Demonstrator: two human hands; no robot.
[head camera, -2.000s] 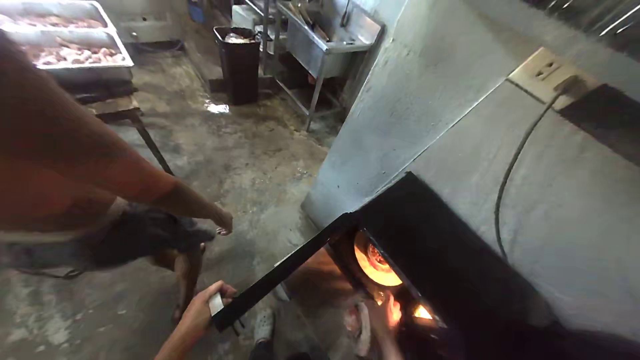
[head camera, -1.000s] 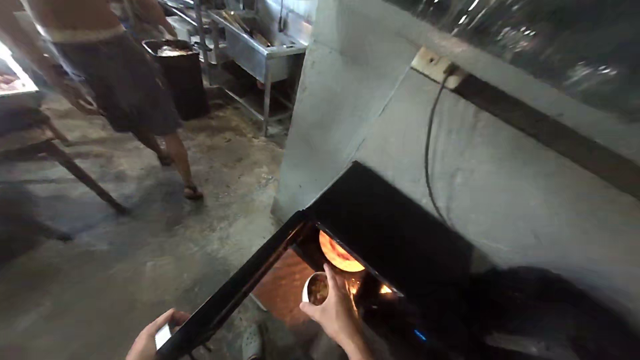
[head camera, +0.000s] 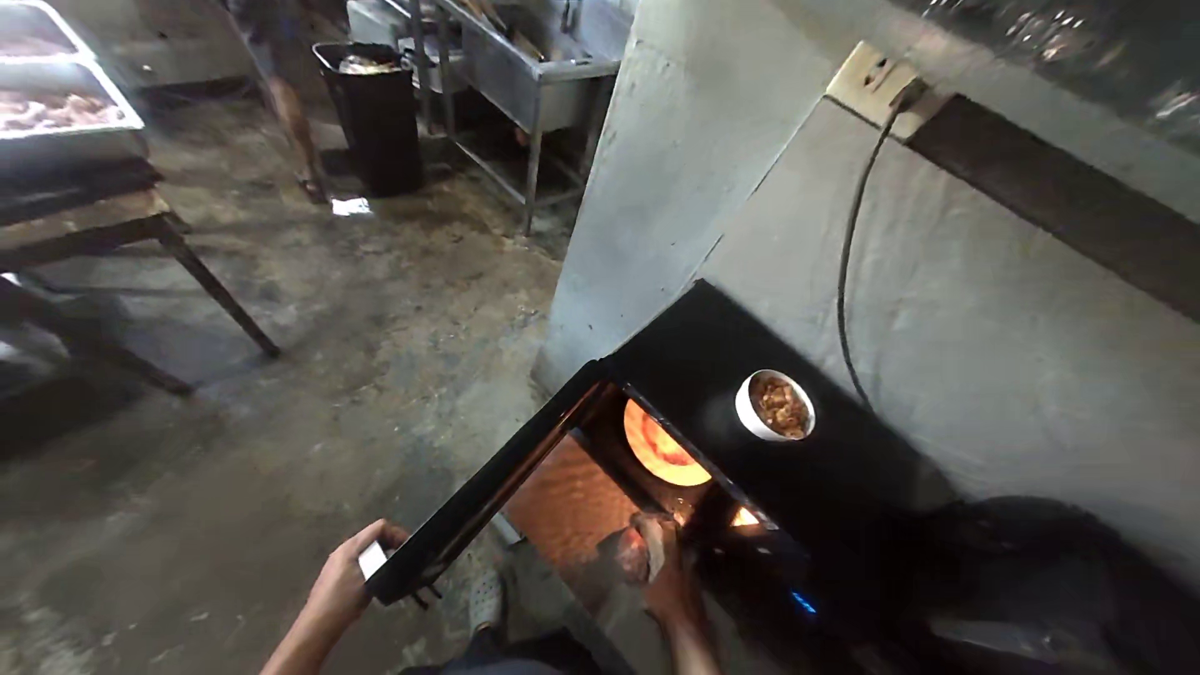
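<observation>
A black microwave oven (head camera: 712, 347) stands against the wall with its door (head camera: 497, 478) swung out. My left hand (head camera: 352, 567) grips the door's outer end, beside a small white patch. At the lit opening, my right hand (head camera: 666, 562) has its fingers partly inside; whether they hold anything cannot be told. What looks like the hand's reflection shows beside it in the door's inner face. Inside the oven lies a round plate (head camera: 666, 445), glowing orange. On top of the oven sits a white bowl (head camera: 776, 405) of brown chopped food, touched by neither hand.
A power cord (head camera: 848, 253) runs down from a wall outlet (head camera: 872, 84). Across the wet-looking floor stand a black bin (head camera: 380, 122), a metal sink (head camera: 562, 94) and a table (head camera: 84, 220) by trays (head camera: 66, 117) of pale food. A person's leg (head camera: 291, 122) shows near the bin.
A second ago my right hand held the bowl before the opening; now the bowl rests on the oven and that hand is at the opening. The other person has moved farther off.
</observation>
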